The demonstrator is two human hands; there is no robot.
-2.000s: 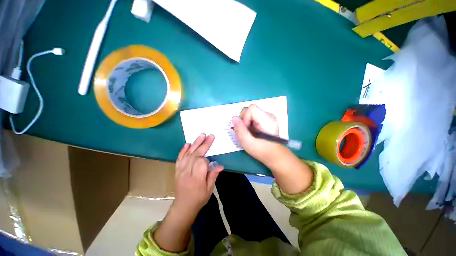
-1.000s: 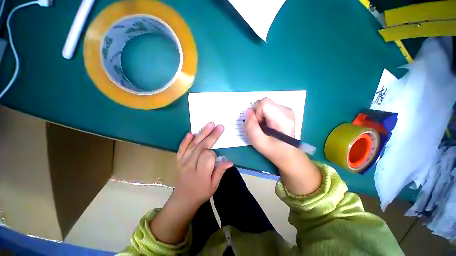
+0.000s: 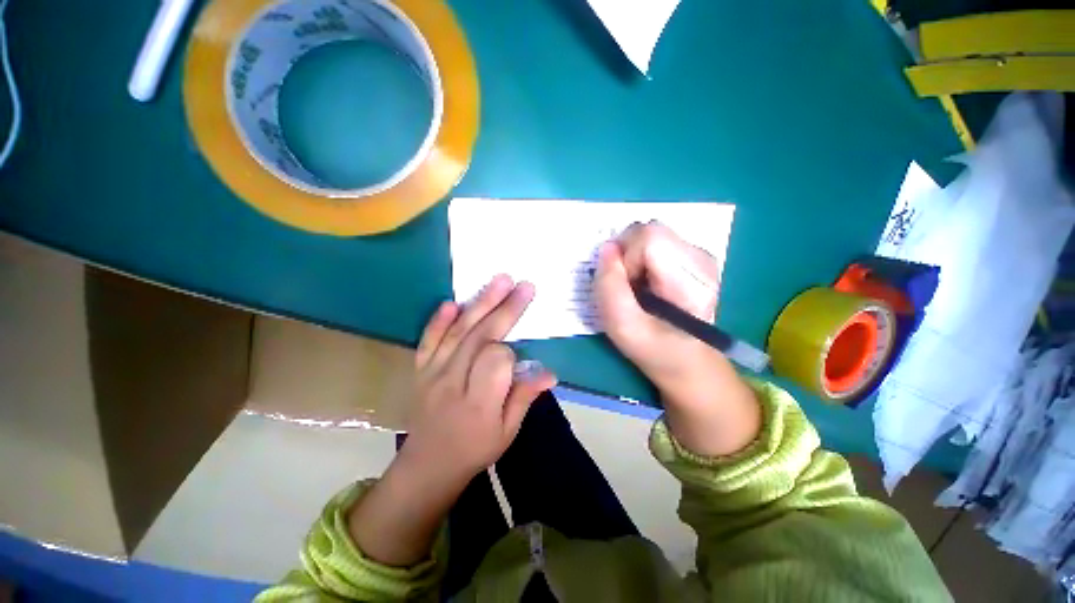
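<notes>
A white paper slip [image 3: 542, 224] with small handwritten or printed lines lies on the green bench in front of me. My right hand [image 3: 666, 289] holds a dark pen [image 3: 696, 320] with a clear rear end. It rests on the slip's right half, and its fingers hide the pen tip. My left hand [image 3: 472, 371] has its fingers apart, fingertips on the slip's lower left part. A small translucent thing [image 3: 527, 370] shows beside its thumb; I cannot tell whether it is held.
A large amber tape roll [image 3: 454, 112] lies left, beside a white stick [image 3: 159, 53]. A small yellow-green tape roll [image 3: 802, 336] and crumpled white sheets [image 3: 955, 283] are right. Another white sheet [image 3: 637, 24] is at the top. An open carton [image 3: 324, 371] is below the bench edge.
The view has shifted closer to the bench; the tape roll looks larger and the charger has left view. My right hand still holds the pen, and my left still rests on the slip.
</notes>
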